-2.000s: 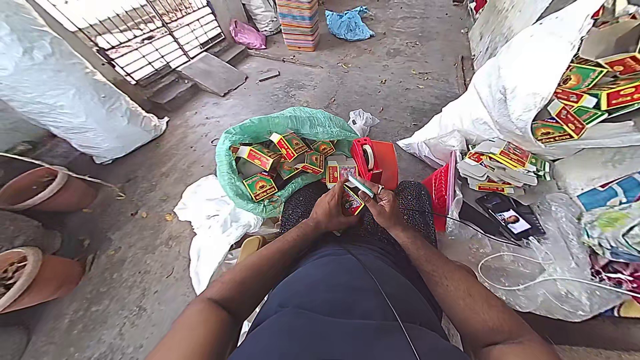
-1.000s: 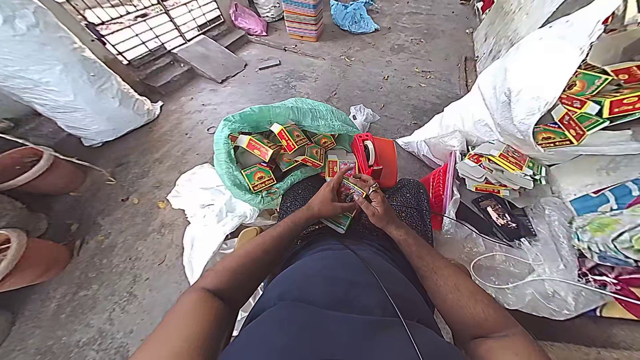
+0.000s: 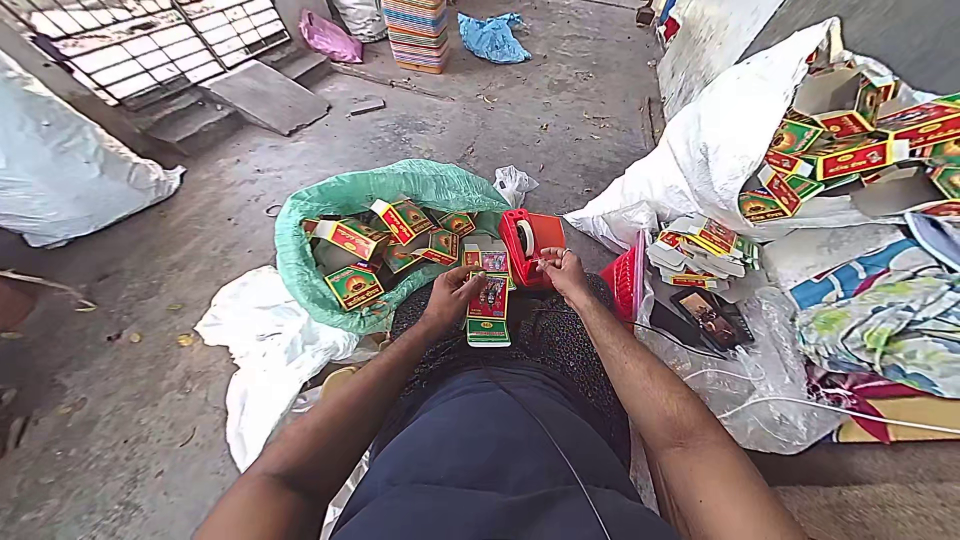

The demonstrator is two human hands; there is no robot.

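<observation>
A flat printed carton in red and green [image 3: 488, 300] lies over my lap, and my left hand [image 3: 452, 294] has its fingers on the carton's left edge. Just right of it stands a red tape dispenser [image 3: 517, 251] with a pale roll of tape. My right hand [image 3: 562, 271] is at the dispenser's front right, its thumb and fingertips pinched together; whether a piece of tape is between them is too small to tell. To the left, a green sack [image 3: 296, 259] with a rolled rim holds several opened-out cartons [image 3: 355, 286].
A white sack [image 3: 694, 139] at the right spills many cartons. Near my right thigh are a pile of flattened cartons [image 3: 701, 251], a phone [image 3: 705, 316] and clear plastic [image 3: 772, 397]. A cable crosses my lap. White plastic [image 3: 270, 337] lies left, stacked colourful trays [image 3: 416, 34] ahead.
My hands were together at a carton over my lap; now they are apart. The right hand has moved to the tape dispenser, while the left stays at a carton, which now lies flat.
</observation>
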